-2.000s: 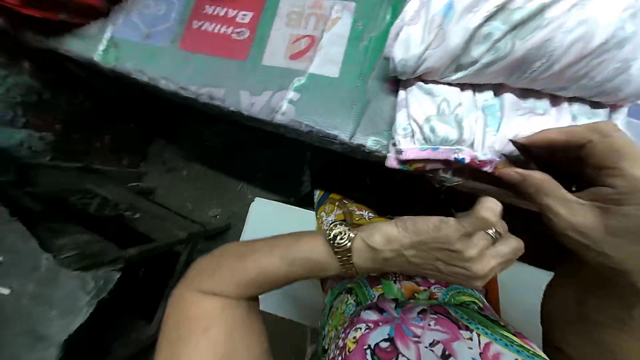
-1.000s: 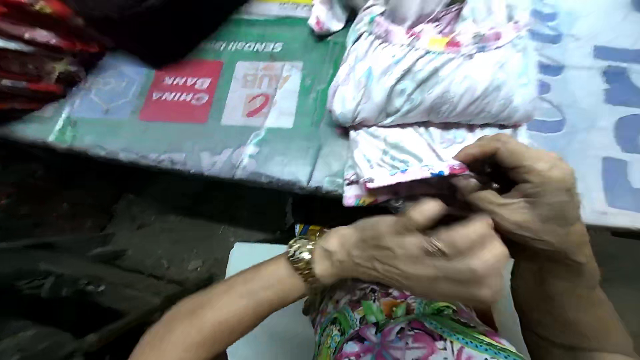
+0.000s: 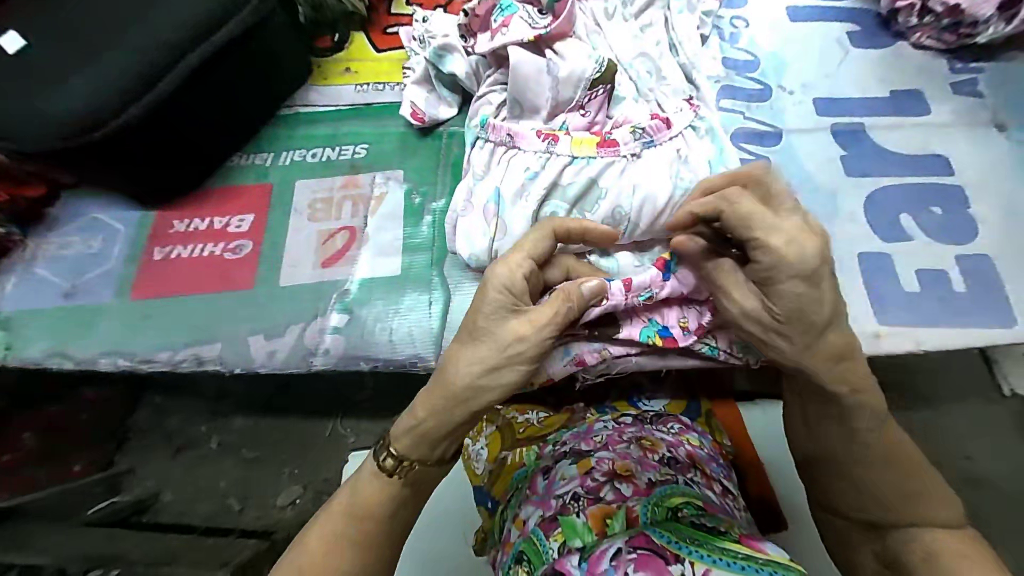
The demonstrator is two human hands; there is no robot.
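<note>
A white garment with a pale pattern (image 3: 552, 188) and a pink printed band lies on the table, its lower end at the front edge. My left hand (image 3: 540, 300), with a gold-toned watch (image 3: 392, 458) on the wrist, pinches the pink printed edge (image 3: 640, 292) between thumb and fingers. Across from it, my right hand (image 3: 756, 264) has its fingertips at the same pink edge; they are slightly blurred, and whatever lies between them is hidden. Below the hands, more pink fabric (image 3: 676, 322) hangs in folds.
Printed tarpaulins, one green (image 3: 384, 320) and one white with blue letters (image 3: 920, 200), cover the table. A black bag (image 3: 160, 80) is at the upper left. Bunched floral cloth (image 3: 952, 20) lies at the upper right. Flowered fabric (image 3: 632, 496) covers the lap below the table edge.
My left hand has moved up from below the table edge to the pink edge of the garment, and its fingers now grip there. The view has shifted.
</note>
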